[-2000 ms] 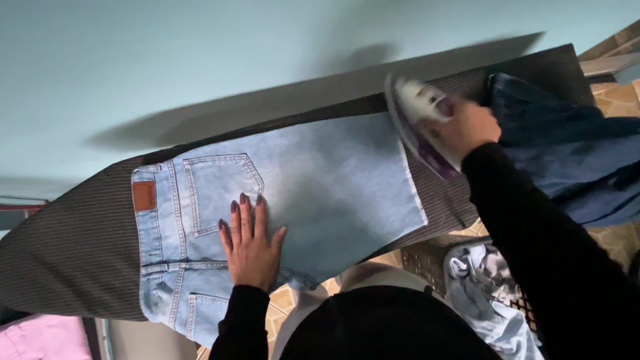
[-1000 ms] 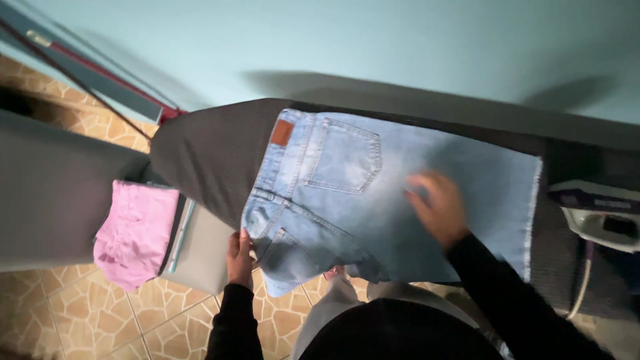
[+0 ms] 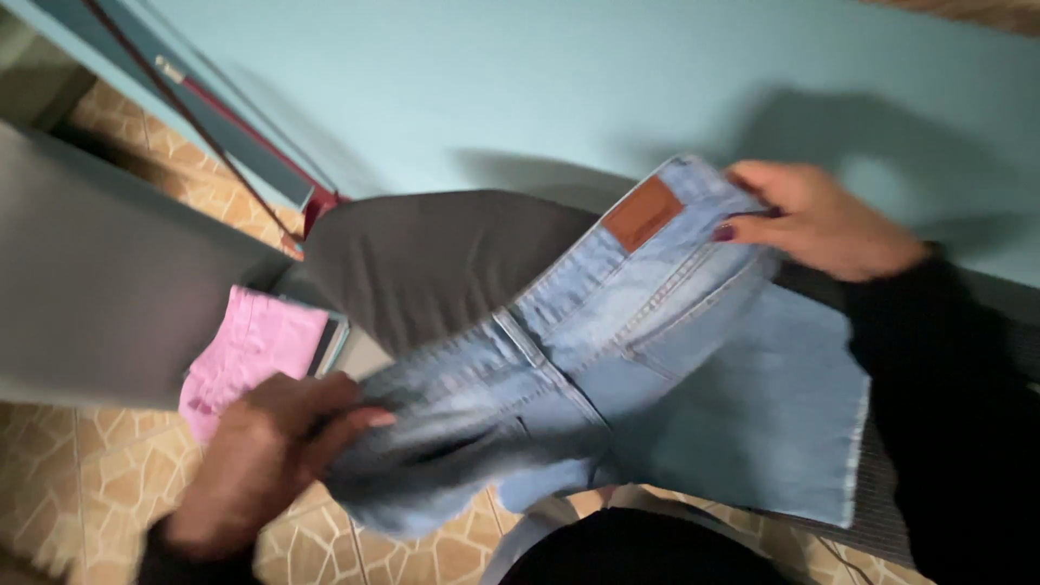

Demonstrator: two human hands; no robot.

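Both my hands hold the waistband of a light-blue denim garment [image 3: 561, 349] with a brown patch [image 3: 643, 213] and a frayed hem. My left hand [image 3: 268, 455], somewhat blurred, pinches the waistband's lower left end. My right hand [image 3: 821, 219] grips the other end, near the patch, with thumb below and fingers behind. The waistband is raised and slants between them, while the hem part lies flat on a dark ironing board [image 3: 455, 260]. The board's rounded end shows left of the garment. The iron is not in view.
Folded pink clothing [image 3: 260, 349] lies on a grey seat beside the board's rounded end. A grey backrest or panel [image 3: 114, 284] stands at the left. The light-blue wall [image 3: 569, 89] runs behind the board, and patterned floor tiles [image 3: 309, 536] show below.
Two seconds ago my right hand held the iron; one second ago the iron stood at the far right, out of my hand. Now both hands have lifted the waistband, which lay flat before.
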